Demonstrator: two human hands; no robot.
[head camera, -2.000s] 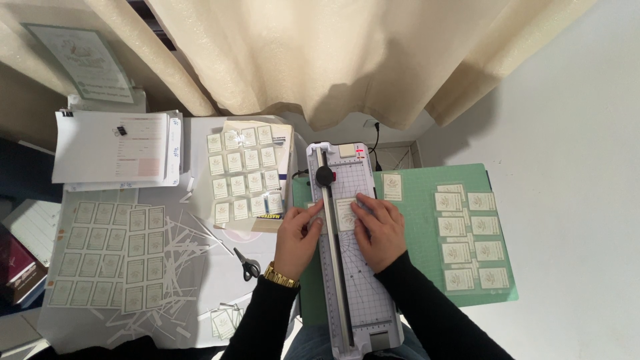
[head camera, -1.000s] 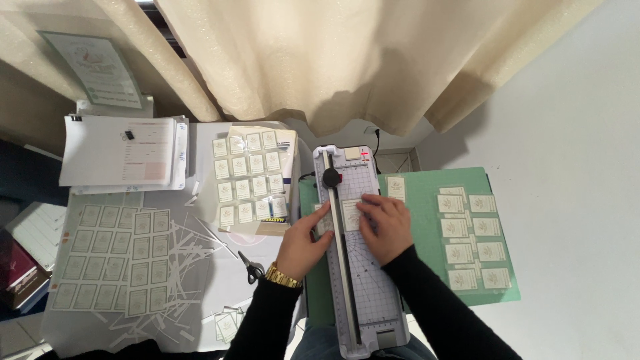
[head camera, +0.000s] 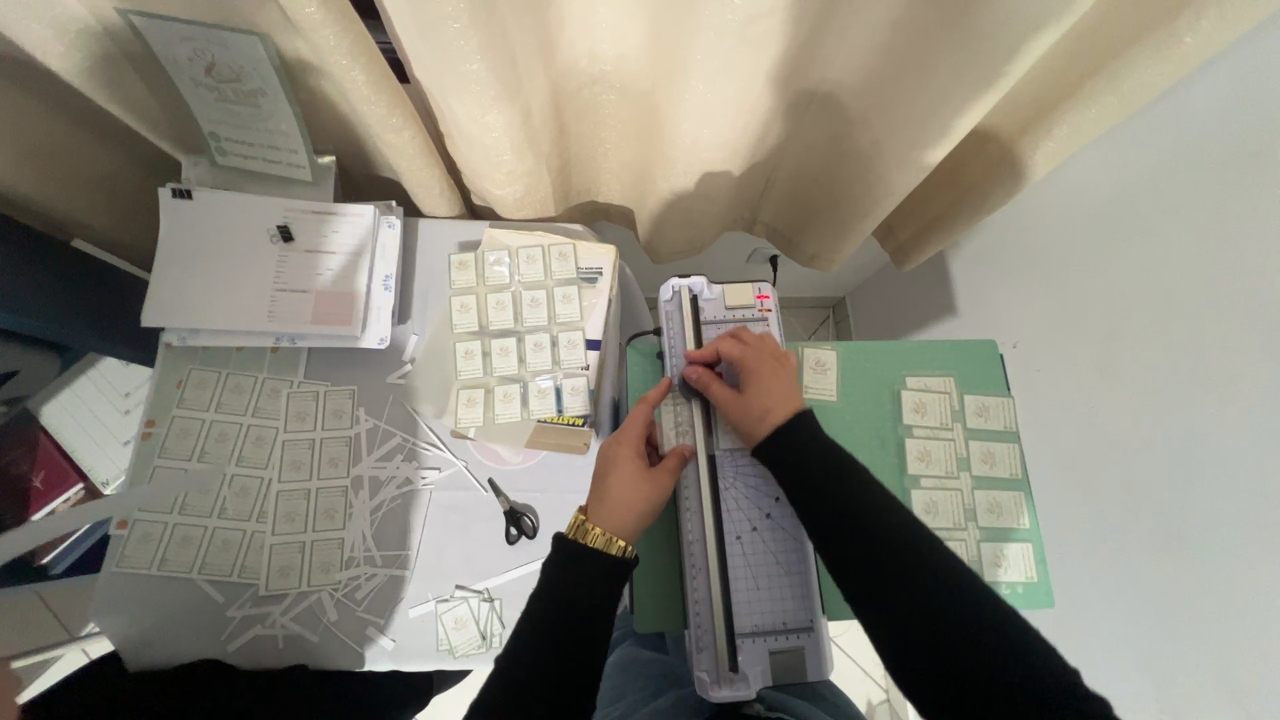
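Note:
A white sliding-blade paper trimmer (head camera: 770, 560) lies lengthwise on a green cutting mat (head camera: 870, 440). My right hand (head camera: 745, 385) grips the round cutter knob (head camera: 690, 385) on the rail, near the upper part of the trimmer. Beside it, my left hand (head camera: 640, 465) rests on the trimmer's left edge, index finger stretched upward and fingers apart, apparently pressing a small card (head camera: 677, 432) that is partly hidden. One printed card (head camera: 819, 374) lies on the mat right of the trimmer. Two columns of laminated cards (head camera: 996, 459) lie farther right.
Left of the trimmer are a laminated sheet of cards (head camera: 518, 335) on a box, black scissors (head camera: 515, 512), a small card pile (head camera: 465, 625), more card sheets (head camera: 310, 480) and scattered paper strips (head camera: 375, 500). Stacked papers (head camera: 250, 260) stand behind, near the curtain (head camera: 700, 120).
My right hand has moved from the trimmer's grid up to the cutter knob and now grips it. The knob sits lower on the rail than before. My left hand stays at the left edge.

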